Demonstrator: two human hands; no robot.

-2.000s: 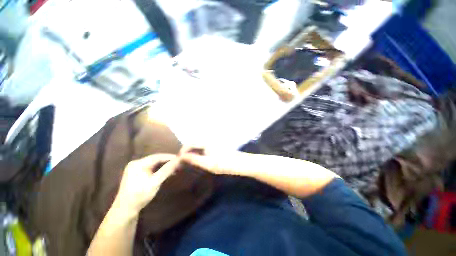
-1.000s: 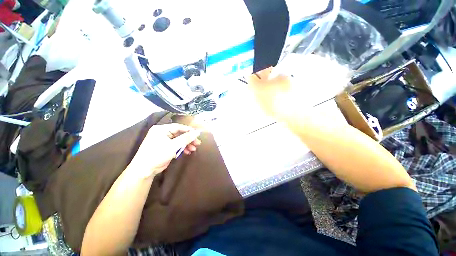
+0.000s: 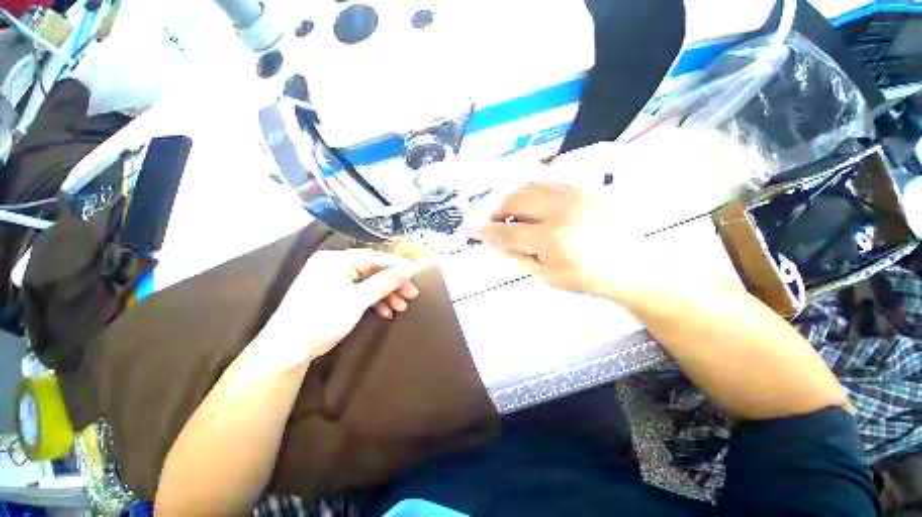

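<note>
The brown fabric panel (image 3: 394,374) lies over the table's left part and front edge, its upper corner by the presser foot (image 3: 442,215). My left hand (image 3: 344,295) rests on it, thumb and forefinger together at that corner; glare hides whether they pinch anything. My right hand (image 3: 551,234) is right of the presser foot, fingers bent and pointing left towards it. A small dark tip shows at its fingertips, and small dark bits show above its knuckles; what they belong to is unclear. The white sewing machine (image 3: 505,56) stands behind, with a shiny curved metal guard (image 3: 313,177).
A cardboard tray (image 3: 746,257) with black pieces is at right, plaid fabric (image 3: 869,348) below it. A black strap (image 3: 632,71) hangs over the machine. Clear plastic (image 3: 799,91) lies behind. A black flat rectangle (image 3: 160,192) and yellow tape roll (image 3: 42,417) are at left.
The view has swung from its blurred angle. My right hand, beside my left at first, went to the table behind, then came down and left towards the presser foot. My left hand stays by the cloth corner.
</note>
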